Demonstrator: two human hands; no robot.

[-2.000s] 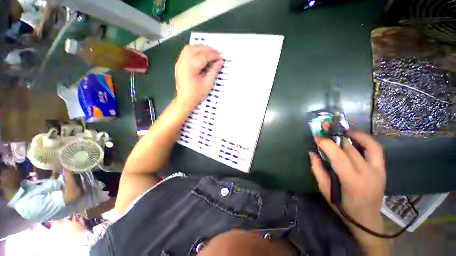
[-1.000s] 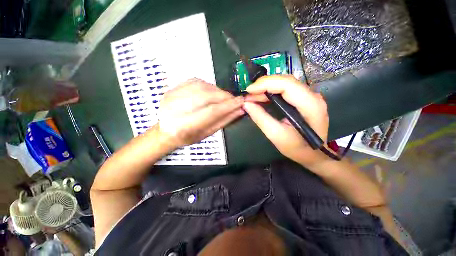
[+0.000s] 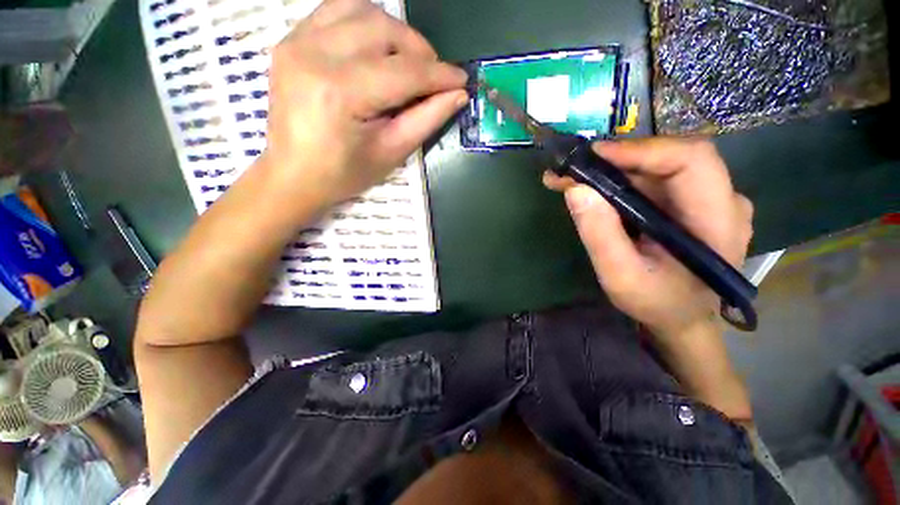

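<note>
A green LCD module (image 3: 595,89) with a dark frame and a pale square lies flat on the dark green bench. My right hand (image 3: 661,222) holds a black soldering iron (image 3: 646,219); its slim tip points at the board's left end. My left hand (image 3: 360,94) has thumb and forefinger pinched together at that same end. A tiny dark component seems to be between the fingertips, but it is too small to tell surely. The white component sheet (image 3: 395,227) with rows of small dark parts lies under and beside my left hand and forearm.
A brown slab (image 3: 770,64) with a dark, shiny, lumpy surface is at the upper right. A blue tissue pack (image 3: 32,247), a slim black object (image 3: 131,242) and a cream fan (image 3: 61,385) are at the left. The edge of a white tray (image 3: 765,266) shows beyond my right hand.
My hands were together in front of the board; now they are apart. My left fingers are at the board's left end, and the iron's tip has come onto that end. The view has shifted.
</note>
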